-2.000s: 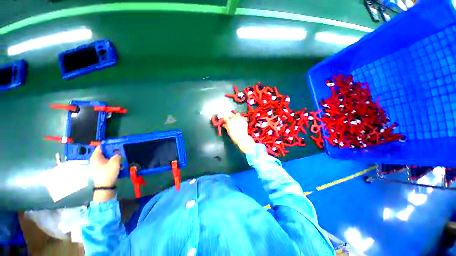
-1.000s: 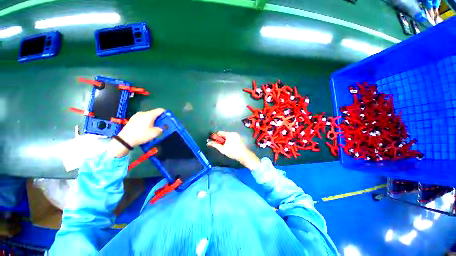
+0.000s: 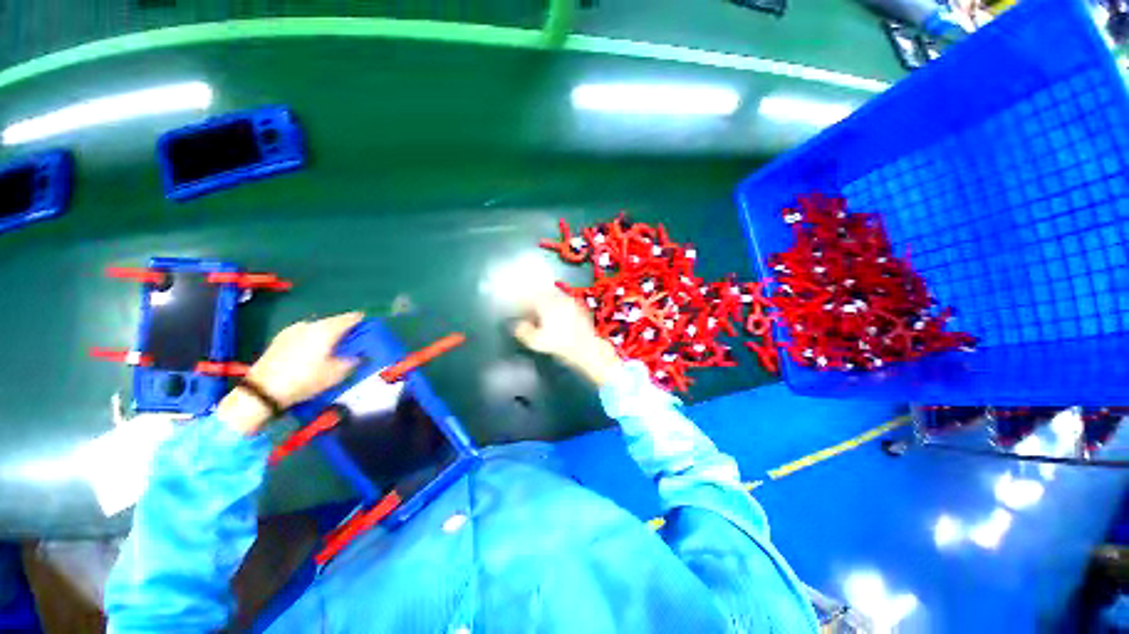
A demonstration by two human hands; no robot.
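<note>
My left hand [image 3: 303, 359] grips the upper left end of a blue-framed handheld device [image 3: 399, 434], held tilted against my front at the bench edge. Two red clamps sit on its left side and one red clamp [image 3: 423, 357] on its right side. My right hand [image 3: 560, 325] is at the left edge of a heap of red spring clamps [image 3: 656, 297]; it is slightly blurred, and no clamp shows in it. Another device [image 3: 182, 325] with four red clamps lies on the bench to the left.
Two unclamped devices [image 3: 232, 151] lie at the far left. A blue crate [image 3: 990, 211] is tipped on the right, with red clamps inside. A white paper [image 3: 114, 464] lies at the near left edge. A wire rack [image 3: 990, 427] stands below the crate.
The held device moved from flat on the bench to tilted near my body. A clamp my right hand carried is now on its right side. My right hand is back beside the heap.
</note>
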